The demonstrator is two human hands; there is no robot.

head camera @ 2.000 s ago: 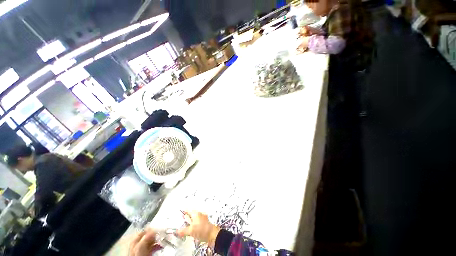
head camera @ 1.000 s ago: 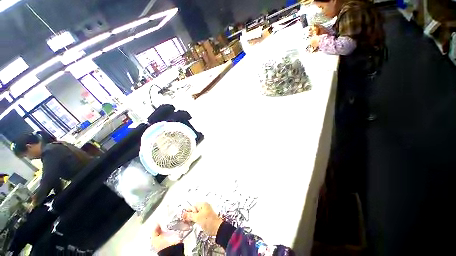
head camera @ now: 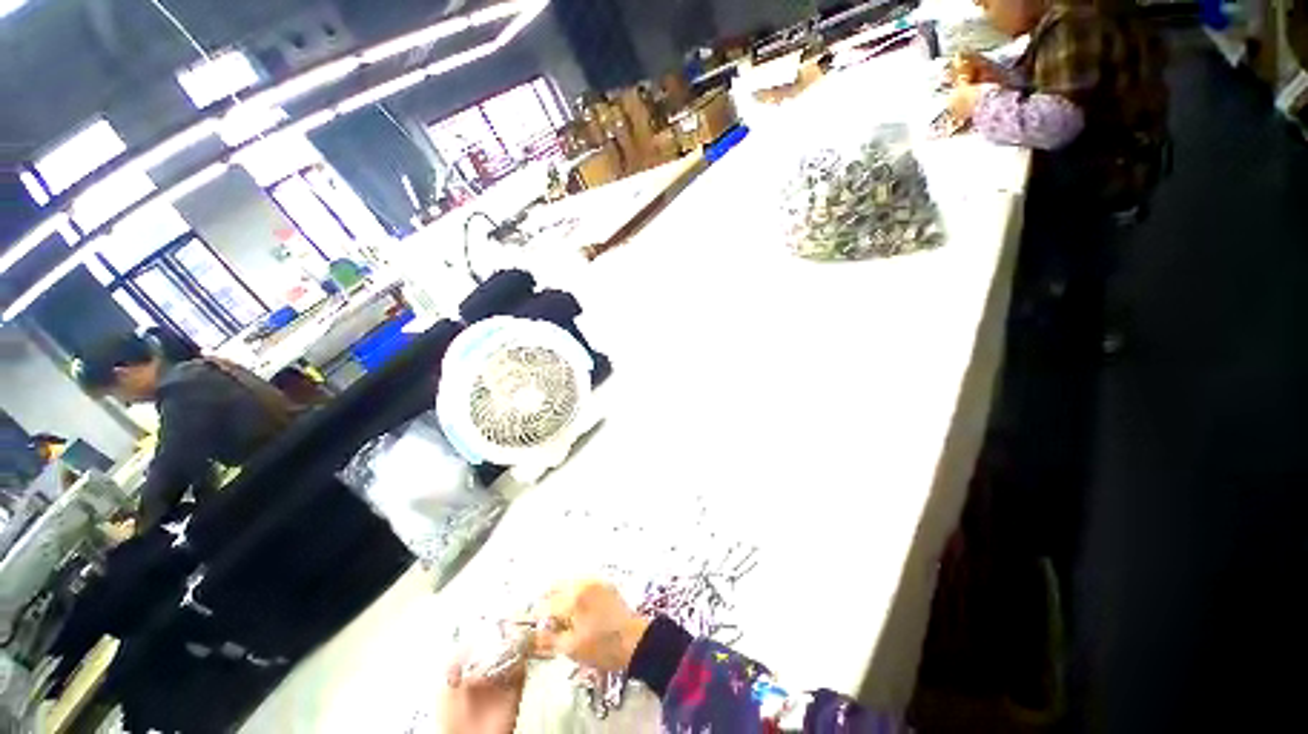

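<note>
A loose pile of small silver metal hooks (head camera: 694, 589) lies on the pale worktable (head camera: 775, 387), beside and beyond my right hand. My right hand (head camera: 591, 625) is at the left edge of the pile with its fingers bent together. My left hand (head camera: 485, 694) is low in the view, just left of it, its fingers close to the right fingertips. Shiny metal and clear plastic (head camera: 495, 642) show at the left fingers. The image is washed out there, so I cannot tell what either hand holds.
A white fan (head camera: 519, 394) stands beyond the hands. A filled plastic bag (head camera: 423, 491) leans beside it, next to a long black fabric stack (head camera: 273, 574). A large bag of hardware (head camera: 864, 204) lies farther along. One person (head camera: 215, 423) bends at left; another (head camera: 1097, 101) is at the far right.
The view has shifted, so the fan, bags and people sit farther right in the picture. My left hand has come closer to my right hand.
</note>
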